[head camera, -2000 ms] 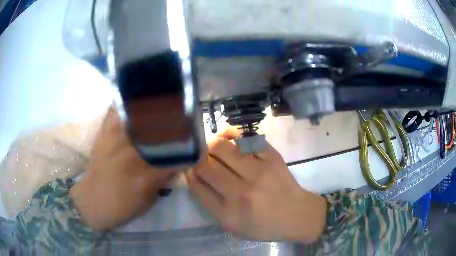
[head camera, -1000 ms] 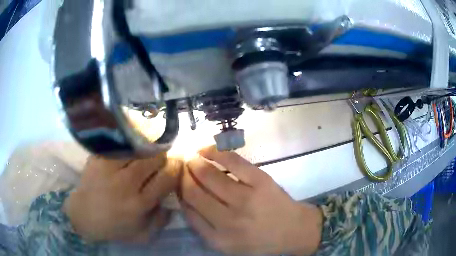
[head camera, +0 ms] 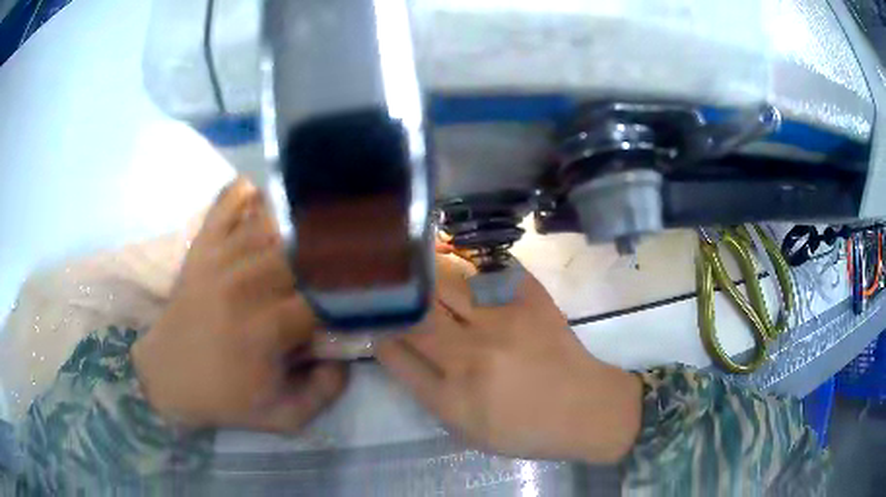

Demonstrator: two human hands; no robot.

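A pale peach fabric piece with tiny sparkles [head camera: 87, 291] lies to the left, behind and beside my left hand. My left hand [head camera: 238, 330] is bent at the chrome guard's left side, its thumb curled low near the front. My right hand [head camera: 510, 359] lies under the tension assembly [head camera: 491, 243], its fingers pointing left behind the guard. The chrome guard [head camera: 359, 165] hides the fingertips, the needle area and whatever fabric lies between the hands. The white machine head with a blue stripe [head camera: 505, 109] stands over both hands.
Scissors with gold-yellow loop handles [head camera: 733, 301] lie right of the machine. Black, orange and red small tools [head camera: 860, 262] are at the far right. A ruler-marked grey edge [head camera: 486, 471] runs along the front. A blue basket [head camera: 860, 364] is below the table at right.
The view has shifted, so the guard and machine head stand further right than a second ago. My left hand has opened up, with fingers reaching further back, and the hands are slightly further apart.
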